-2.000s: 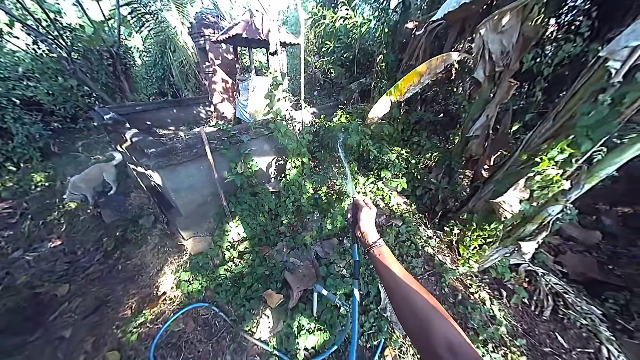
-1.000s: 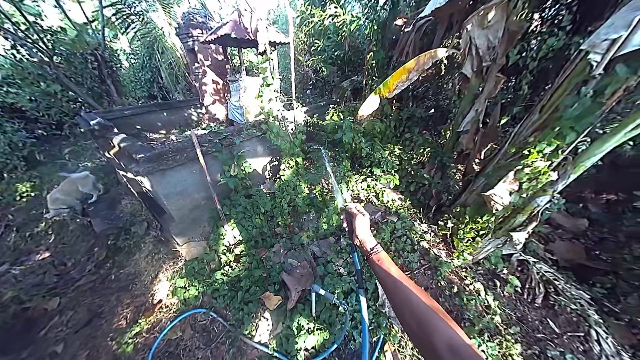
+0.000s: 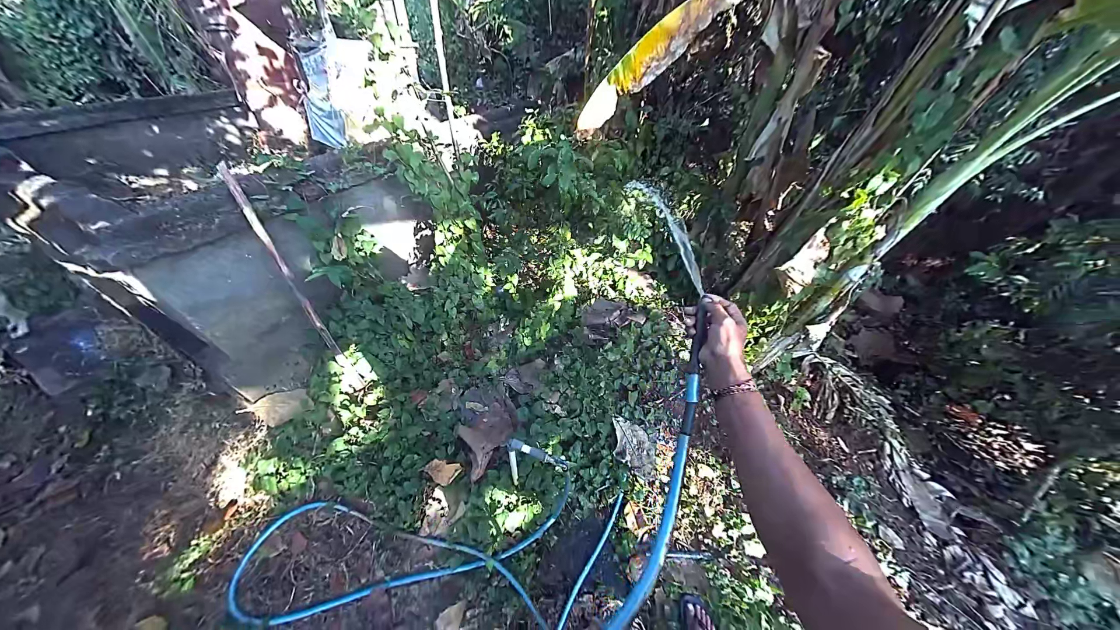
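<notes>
My right hand (image 3: pixel 724 337) is closed around the dark end piece of a blue garden hose (image 3: pixel 672 499), the arm stretched forward from the lower right. A stream of water (image 3: pixel 678 229) arcs up and away from the hose end over green ground vines (image 3: pixel 560 254). More blue hose lies in a loop on the ground at the lower left, running to a grey pipe fitting (image 3: pixel 535 452) among the leaves. My left hand is not in view.
A low concrete wall (image 3: pixel 236 297) with a stick (image 3: pixel 278 258) leaning on it stands at the left. Banana stems (image 3: pixel 840 201) and a yellowed leaf (image 3: pixel 652 66) rise at the right. Dry leaves litter the ground. A foot in a sandal (image 3: pixel 696 612) shows at the bottom edge.
The view has tilted down and come closer to the plants. My right hand still holds the running hose, now pointed nearer the banana stems. The dog at the left has mostly left the view.
</notes>
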